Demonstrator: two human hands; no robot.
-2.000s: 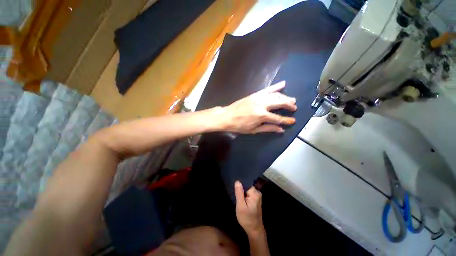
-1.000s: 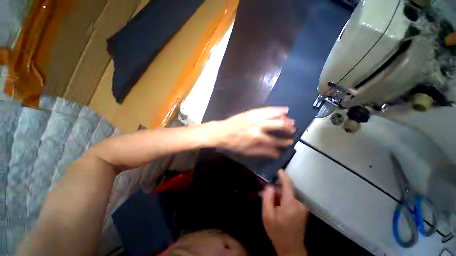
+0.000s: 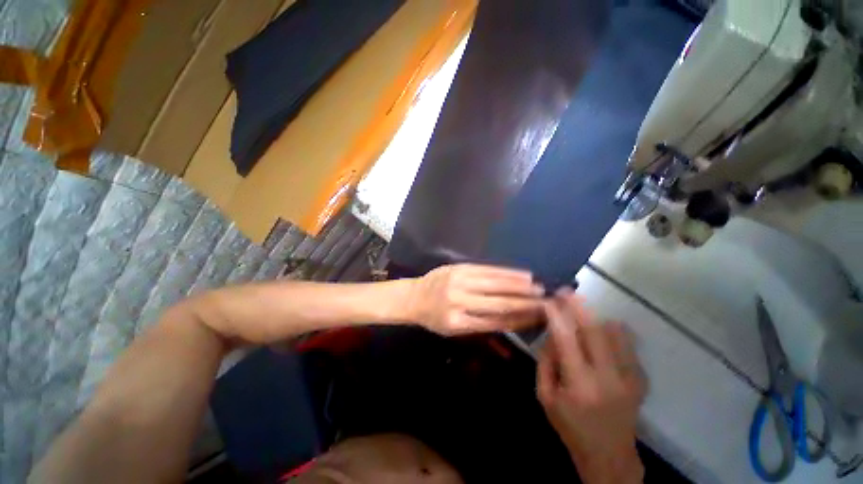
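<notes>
The dark leather panel (image 3: 511, 142) lies on the table left of the white sewing machine (image 3: 738, 85). Its left part is shiny brown-black and its right part matte blue-black, with the right edge at the presser foot (image 3: 628, 189). My left hand (image 3: 487, 301) is at the panel's near end, fingers closed on its edge. My right hand (image 3: 591, 364) meets it there, fingertips together at the near corner. The right hand is blurred, and the fingers hide the corner, so what the right fingertips hold cannot be told.
Scissors with blue handles (image 3: 783, 397) lie on the machine bed at the right. A narrow dark cut panel (image 3: 293, 80) lies on the taped cardboard (image 3: 213, 151) at the left. Dark stacked pieces (image 3: 267, 406) are beside the lap. A padded wall is at the left.
The panel has moved away from me along the machine. My left hand has gone from lying flat on the panel to its near edge. My right hand has come up to meet it.
</notes>
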